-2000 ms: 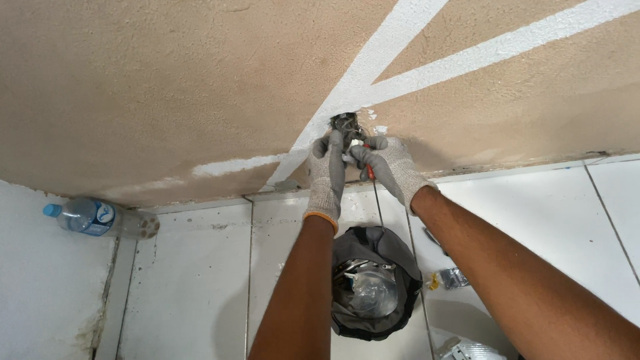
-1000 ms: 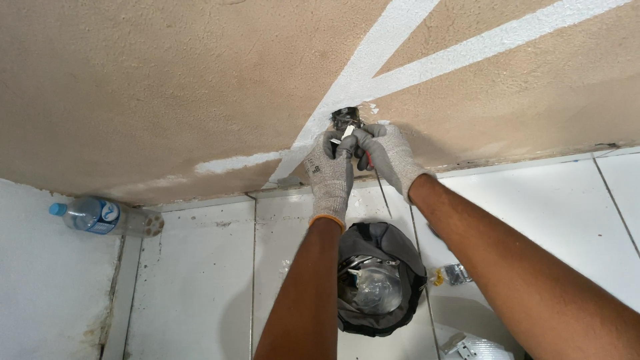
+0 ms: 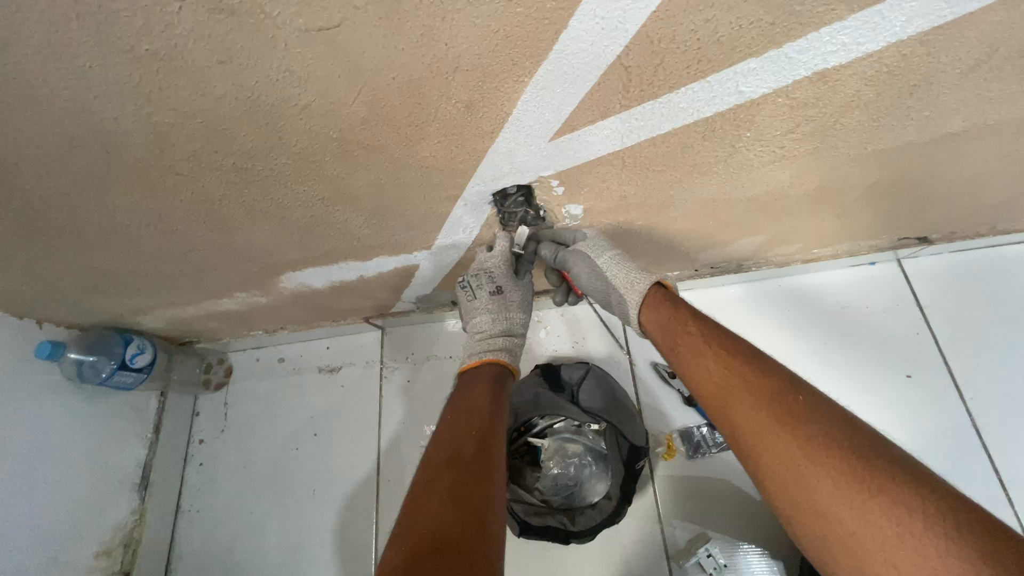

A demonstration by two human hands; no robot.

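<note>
Both my hands wear grey-coated knit work gloves and meet just below a square wall box with wires [image 3: 519, 206], set low in the beige wall. My left hand [image 3: 498, 296] pinches a small white electrical part [image 3: 521, 239] between its fingertips. The fingers of my right hand [image 3: 588, 268] touch the far side of that part. A screwdriver with a red handle [image 3: 570, 283] is held in my right hand's curled fingers, its shaft pointing down toward the floor. What the fingertips do behind the white part is partly hidden.
An open grey fabric bag [image 3: 632, 416] with plastic-wrapped contents stands below my hands. Pliers [image 3: 676, 382], a small packet [image 3: 701, 441] and a white fitting [image 3: 704, 555] lie right of it. A plastic bottle [image 3: 120, 360] lies far left by the baseboard [image 3: 296, 336].
My hands have come slightly down from the wall box, so more of its wires show. The white part now stands more upright between my fingertips.
</note>
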